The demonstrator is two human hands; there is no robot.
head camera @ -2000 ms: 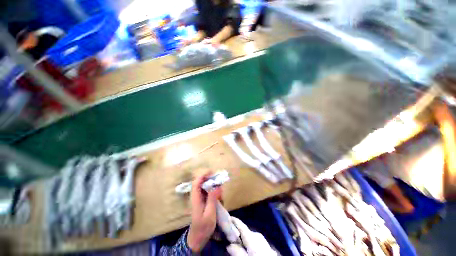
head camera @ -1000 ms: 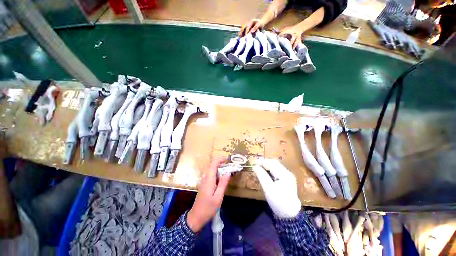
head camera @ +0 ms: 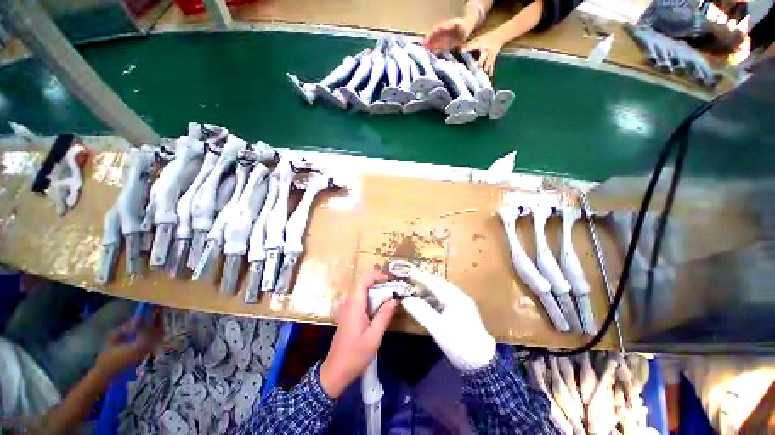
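Note:
My bare left hand (head camera: 357,327) is shut on the wide head of a pale grey-white handle body (head camera: 371,392), whose straight end hangs down past the bench edge. My right hand (head camera: 446,319), in a white glove, has its fingertips at that head; whether they hold a small part cannot be seen. A white-rimmed oval ring (head camera: 398,268) lies on the square brown work pad (head camera: 429,255), just beyond my fingertips. Dark brown specks (head camera: 410,245) are scattered on the pad. The head is partly hidden by my fingers.
Handle bodies lie in a row at left (head camera: 208,204), with several at right (head camera: 544,263). Blue bins below hold grey plates (head camera: 195,365) and pale bodies (head camera: 591,391). A black cable (head camera: 637,246) loops at right. Another person's hands (head camera: 463,42) touch bodies on the green conveyor (head camera: 255,76).
My gloved hand has moved left, onto the head. The thin stick seen at its fingertips no longer shows there. The conveyor bodies have shifted left. Another person's arm has appeared by the left bin.

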